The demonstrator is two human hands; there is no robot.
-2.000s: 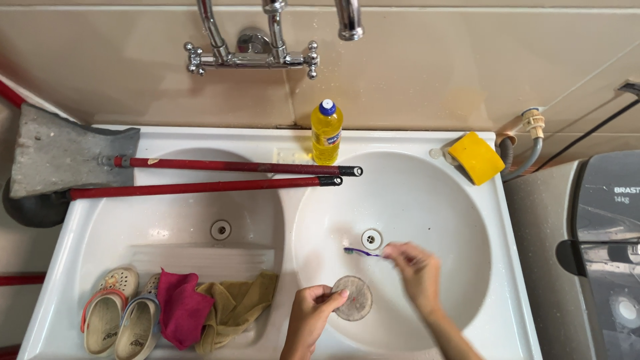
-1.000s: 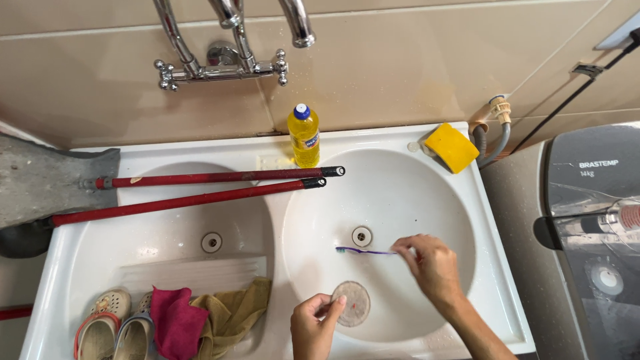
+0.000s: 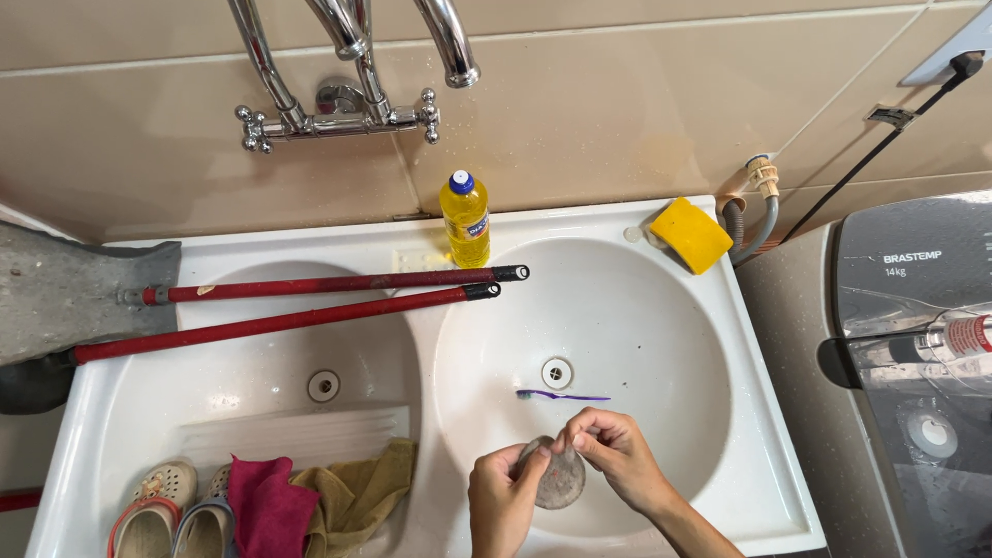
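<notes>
My left hand (image 3: 508, 484) grips the left edge of a round greyish pad (image 3: 561, 477), its material unclear, above the right basin (image 3: 659, 325). The fingers of my right hand (image 3: 612, 453) pinch at the pad's top edge. Just beyond my hands a purple toothbrush (image 3: 570, 397) lies in the basin, near the drain (image 3: 557, 373), with its bristle end to the left.
A yellow dish soap bottle (image 3: 466, 225) and a yellow sponge (image 3: 691, 235) stand on the back ledge. Two red handles (image 3: 310, 287) cross the left basin, which holds clogs (image 3: 155, 504) and cloths (image 3: 349, 496). A faucet (image 3: 341, 120) is above; a washing machine (image 3: 914, 310) is right.
My right hand has let go of the toothbrush, which now lies in the basin, and has moved to the pad in my left hand. The view has shifted somewhat.
</notes>
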